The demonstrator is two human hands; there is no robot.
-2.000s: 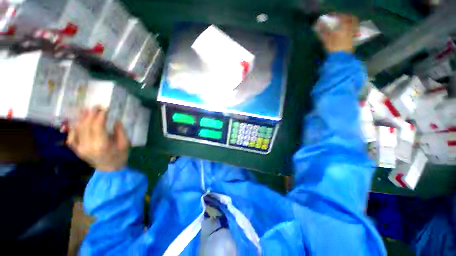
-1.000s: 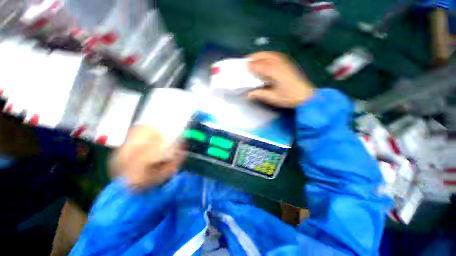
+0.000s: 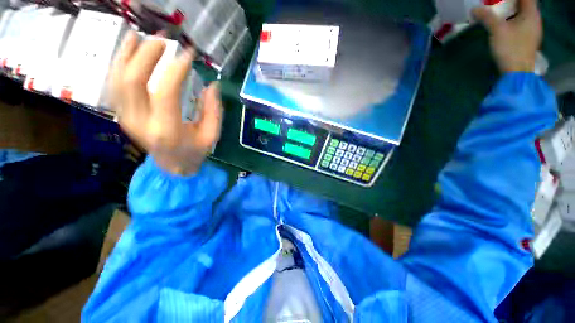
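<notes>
One white box (image 3: 298,53) with a red patch lies on the left part of the scale's shiny pan (image 3: 372,69). The scale's front panel (image 3: 309,148) shows three lit green number windows at left and a keypad at right. My left hand (image 3: 165,101), slightly blurred, is over the near end of the stacked white boxes (image 3: 93,57), fingers spread and thumb apart; it partly hides the end boxes. My right hand (image 3: 516,35) is at the top right, its fingers on a white box with a red patch (image 3: 502,9), cut off by the frame's top edge.
Another row of white boxes (image 3: 211,28) stands at the upper left. A white box (image 3: 453,16) lies beside my right hand. Loose white boxes (image 3: 561,195) lie heaped at the right edge. The dark green bench (image 3: 413,183) surrounds the scale.
My left hand has moved from the scale's left side to the stacked boxes and no longer carries its box in the open. My right hand has left the box on the pan and moved right.
</notes>
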